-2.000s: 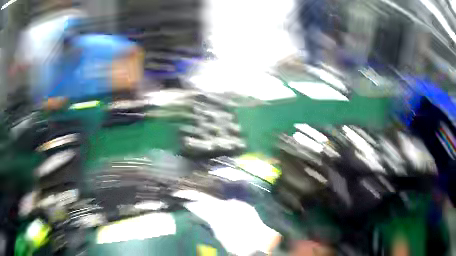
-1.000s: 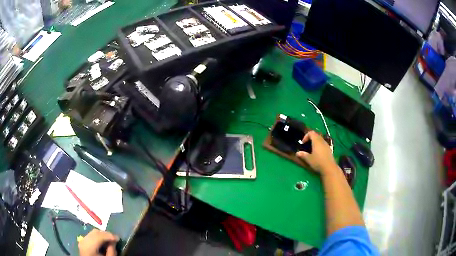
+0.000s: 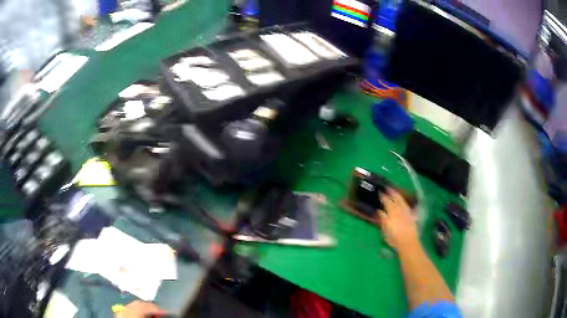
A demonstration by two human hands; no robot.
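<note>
The view is blurred by motion. A brown-edged test fixture lies on the green mat at the right, with a flat black box on top. My right hand reaches over the fixture, its fingertips at the right side of the black box. Whether it grips the box cannot be told. A thin white cable curves behind the fixture. My left hand is cut off by the bottom edge, below the white paper. A small yellow thing shows beside it. Its grip is hidden.
A divided black tray with pale parts stands at upper centre. A metal-framed plate with black cable on it lies left of the fixture. A blue bin, keyboard, dark mouse and monitor are at the right.
The view has shifted, so the bench sits lower in the picture, and a monitor with colour bars now shows at the top. My right hand remains at the fixture. My left hand appears lower and more cut off.
</note>
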